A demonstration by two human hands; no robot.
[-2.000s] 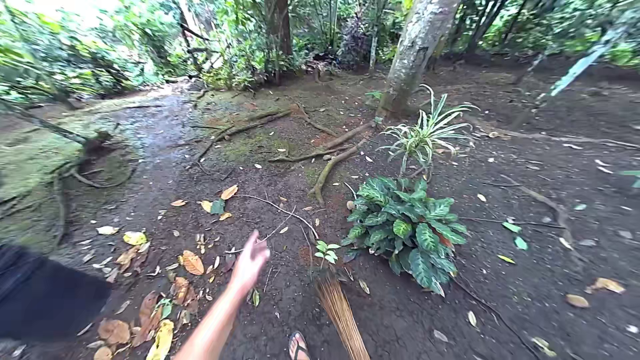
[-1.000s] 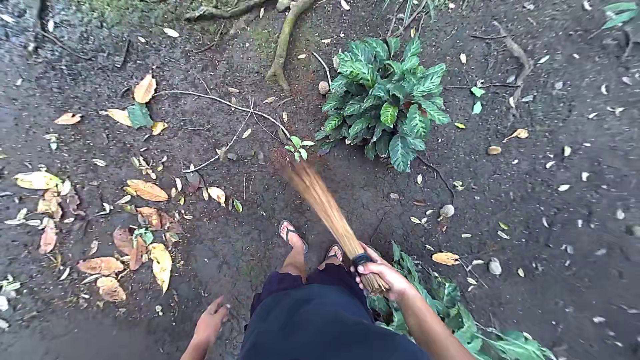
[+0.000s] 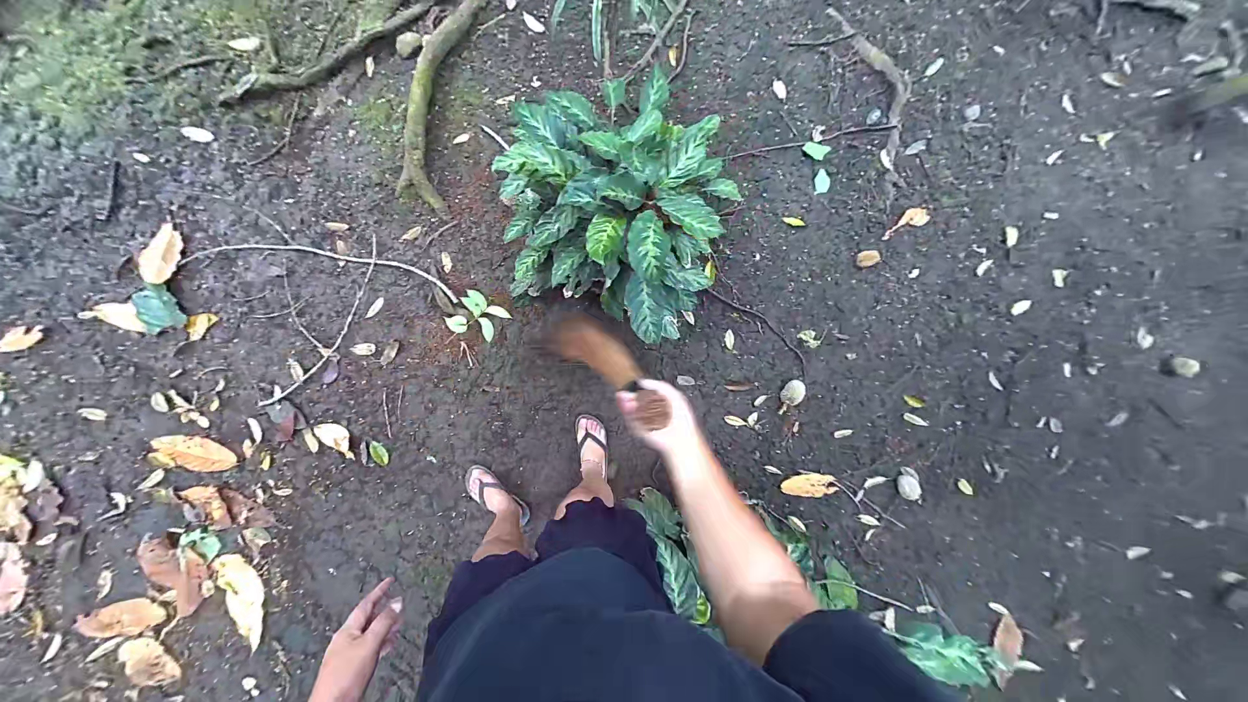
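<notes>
My right hand [image 3: 660,414] grips the bound end of a stick broom [image 3: 592,348], whose blurred bristles point up and left, close to the lower edge of a leafy green plant [image 3: 624,210]. My left hand [image 3: 366,639] hangs at the bottom, left of my dark shirt, with nothing in it and its fingers partly spread. A thin bare twig [image 3: 322,255] lies on the soil left of the broom, beside a small light-green seedling [image 3: 478,312]. Dry yellow and brown leaves [image 3: 195,453] lie scattered to the left.
My feet in flip-flops [image 3: 592,439] stand on dark soil below the broom. Tree roots [image 3: 426,107] cross the ground at the upper left. More green foliage [image 3: 673,556] grows beside my right leg. Small leaves and stones [image 3: 793,393] dot the soil at the right.
The view has turned steeply downward since the earliest frame. Since one second ago, my right hand and the broom have moved up beside the leafy plant.
</notes>
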